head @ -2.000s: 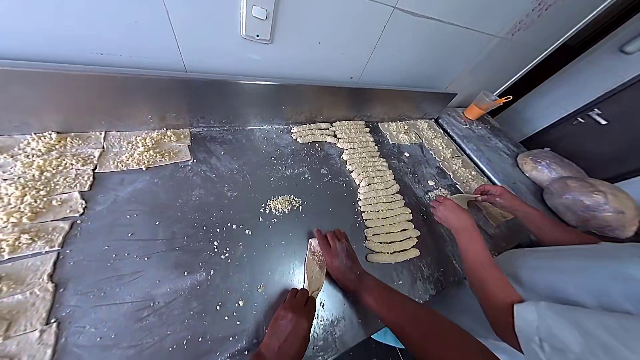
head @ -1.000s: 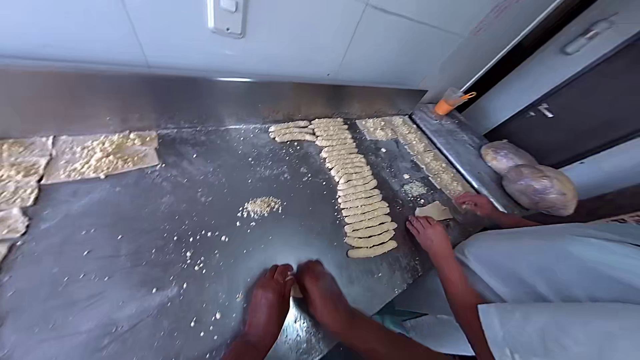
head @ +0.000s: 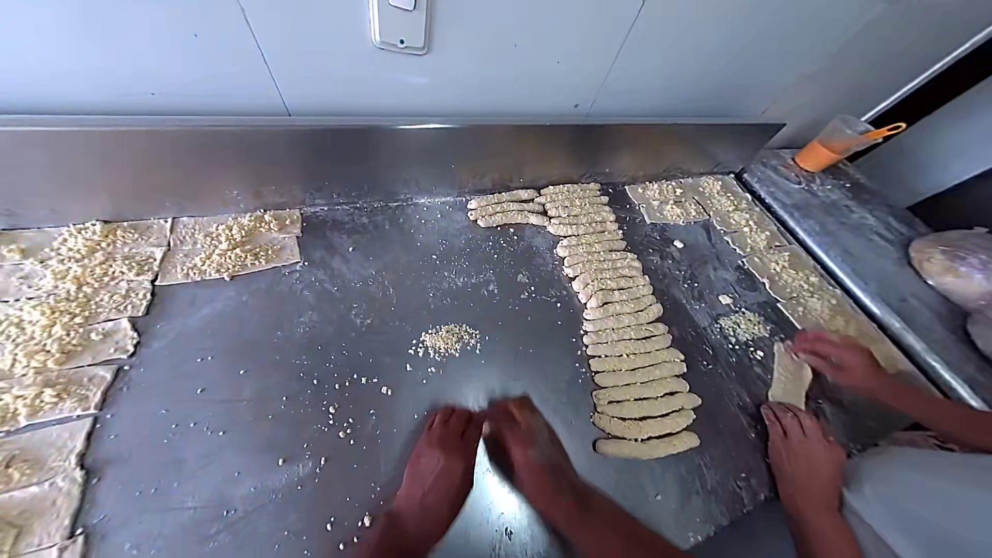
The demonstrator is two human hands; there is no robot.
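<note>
My left hand (head: pixel 443 463) and my right hand (head: pixel 535 453) meet low in the middle of the metal worktop, fingers curled down and almost touching. Whatever dough lies under them is hidden. Just beyond them is a small heap of pale crumbs (head: pixel 448 341). A long column of filled dough sticks (head: pixel 635 364) lies to the right of my right hand, with a few short rows beside its far end. Flat dough pieces (head: pixel 54 318) topped with crumbly filling cover the worktop's left side.
At the right, a co-worker's two hands (head: pixel 806 457) hold down a dough strip (head: pixel 790 377) near another crumb heap (head: pixel 742 325). Topped dough sheets (head: pixel 775 252) line the right edge. A plastic cup (head: pixel 833 145) with orange contents and wrapped bundles (head: pixel 957 267) sit on the side counter.
Two seconds ago a dough strip showed between my hands; now my hands are together and it is out of sight. The co-worker's hands have shifted around their dough piece.
</note>
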